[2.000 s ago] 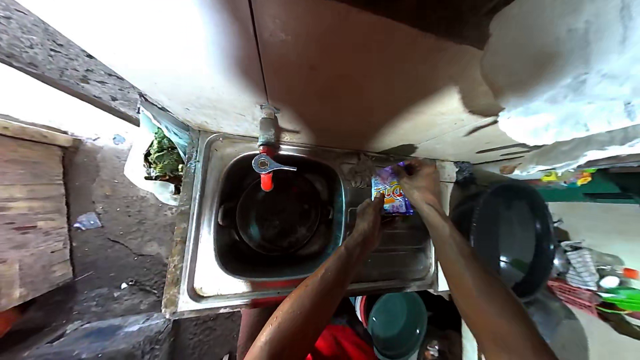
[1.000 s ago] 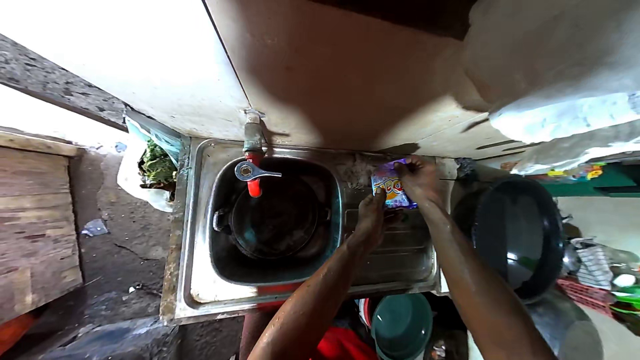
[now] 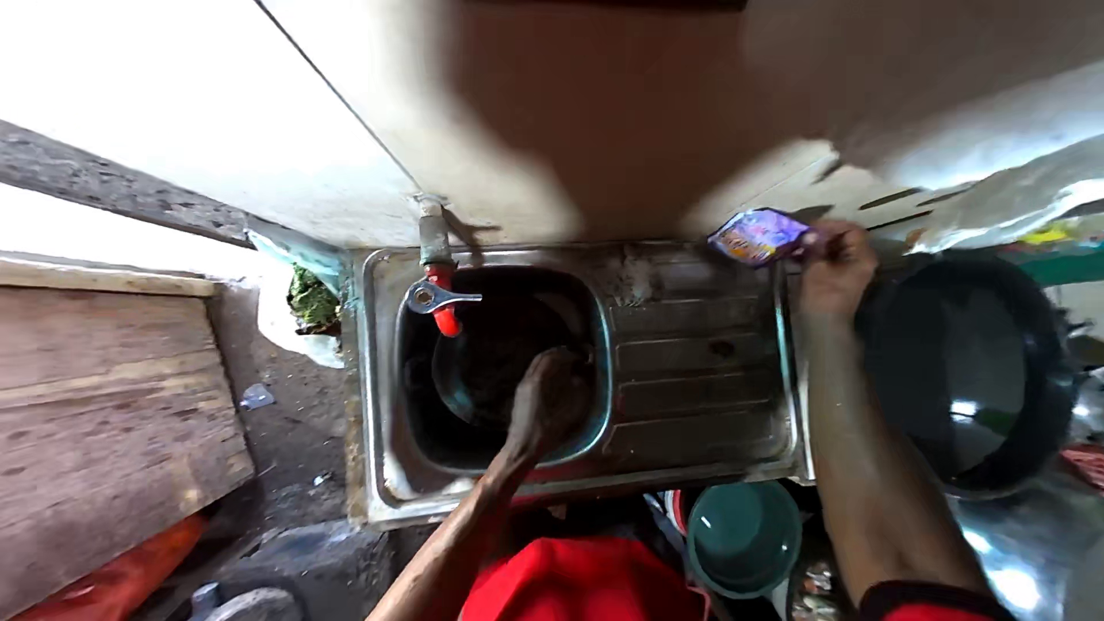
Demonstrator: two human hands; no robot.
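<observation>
My right hand (image 3: 835,259) grips the end of a purple plastic packet (image 3: 759,237) above the back right corner of the drainboard (image 3: 690,362). Down in the sink basin (image 3: 604,379), my left hand (image 3: 556,388) touches or holds the right side of a dark pot (image 3: 470,362); its fingers are in shadow, so I cannot tell how they are placed. A tap with a red spout (image 3: 446,319) and a metal lever (image 3: 431,297) reaches over the basin's back left. No water is seen running from it.
A large black basin (image 3: 1026,362) stands right of the sink. Below its front edge is a green bucket (image 3: 743,539). A white bag (image 3: 280,319) with leafy greens (image 3: 312,302) sits to the left, near a wooden board (image 3: 112,414). The wall rises behind the tap.
My left hand has left the packet and moved left into the sink basin. The packet is now in my right hand alone, near the back edge of the drainboard.
</observation>
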